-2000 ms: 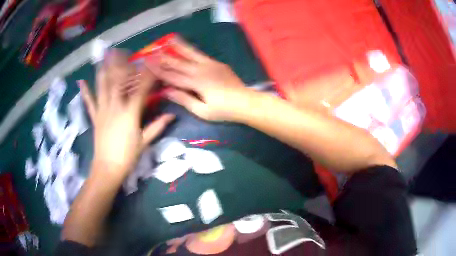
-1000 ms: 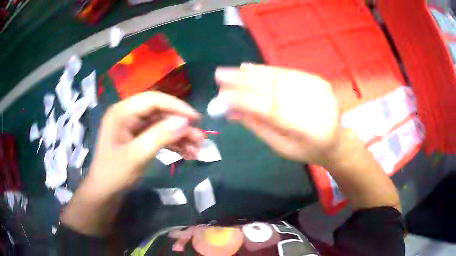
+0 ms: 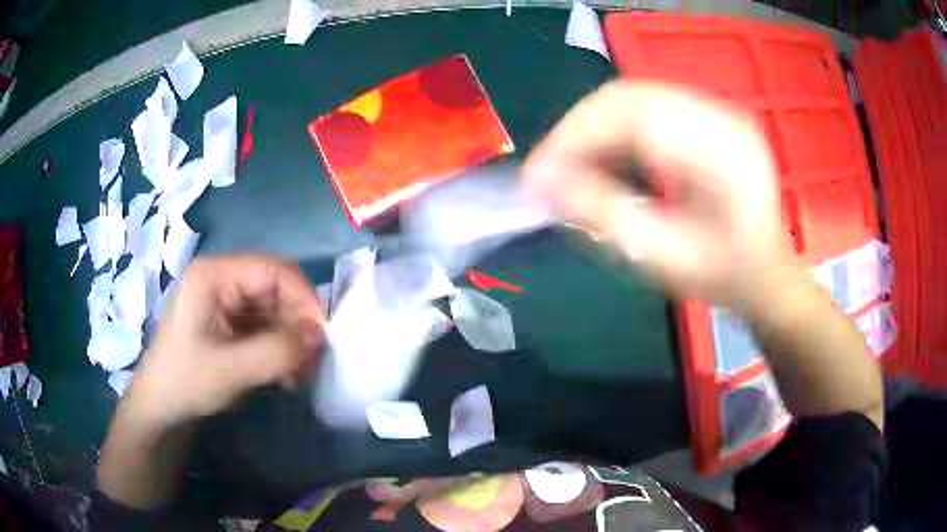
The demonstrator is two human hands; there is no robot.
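A red retail box (image 3: 415,135) with yellow and dark red circles lies closed on the dark green table, ahead of my hands. My left hand (image 3: 244,322) is blurred, its fingers closed at the edge of a blurred whitish, see-through piece (image 3: 374,358). My right hand (image 3: 665,182) is raised right of the box, its fingertips pinching one end of another blurred translucent piece (image 3: 467,218). Whether the two pieces are one sheet or wrap, I cannot tell from the blur.
Many white paper scraps (image 3: 156,208) lie at the left, with several more in front of me. A red tray (image 3: 815,135) with bagged devices (image 3: 753,410) in its nearer pockets is at the right. Stacked red trays (image 3: 914,187) stand beyond it. A pale rail (image 3: 244,52) curves behind.
My hands have moved apart, and a translucent piece now shows at each. The box, covered by my hands two seconds ago, lies in full view. The view has shifted, so the box and tray appear further right.
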